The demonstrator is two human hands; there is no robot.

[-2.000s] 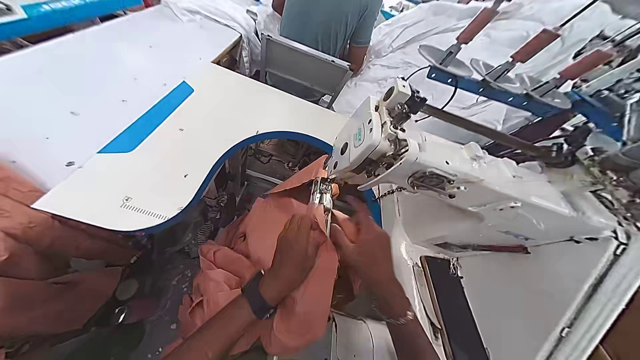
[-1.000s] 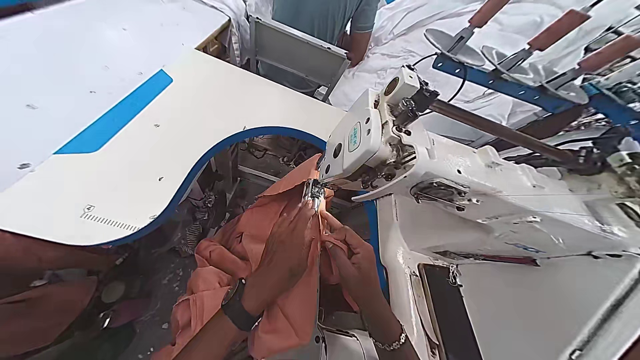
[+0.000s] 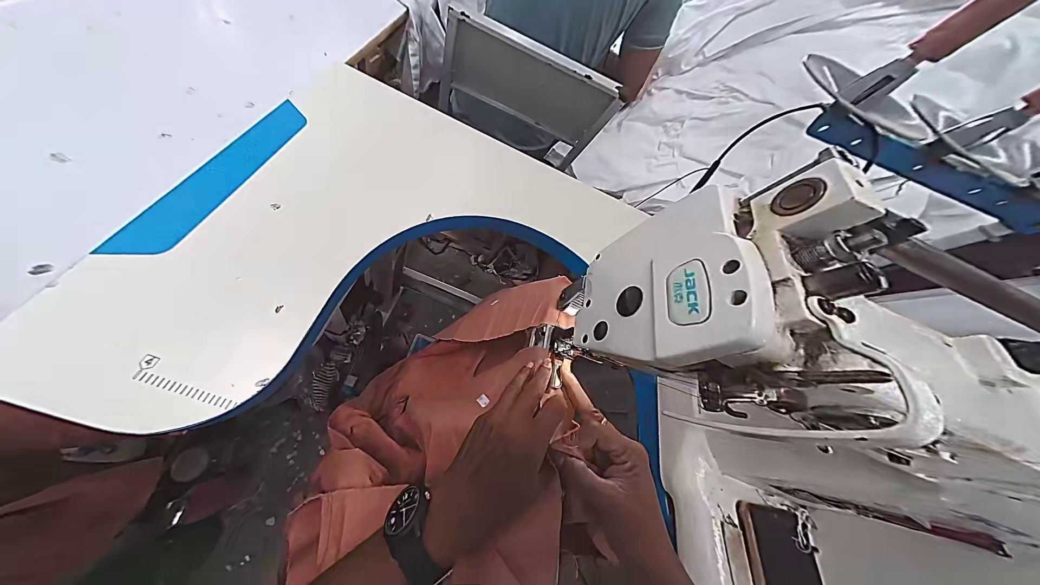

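Observation:
Orange-brown fabric (image 3: 439, 406) hangs below the head of a white Jack sewing machine (image 3: 682, 301), one edge lying at the metal presser foot (image 3: 543, 337). My left hand (image 3: 508, 439), a dark watch (image 3: 404, 510) on its wrist, lies flat on the cloth with its fingertips just below the foot. Close on its right, my right hand (image 3: 605, 467) pinches the fabric edge between thumb and fingers, its index finger reaching up toward the needle area. The needle itself cannot be made out.
A cream table (image 3: 439, 171) with a blue-edged curved cutout borders the machine on the left. Behind it are a grey metal chair (image 3: 528, 77), a seated person (image 3: 569, 24) and white cloth (image 3: 691, 106). A blue thread stand (image 3: 918, 162) rises at the upper right.
My right hand's index finger now extends up beside the presser foot, while its thumb side holds the cloth edge. My left hand stays on the fabric. The view has shifted closer to the machine.

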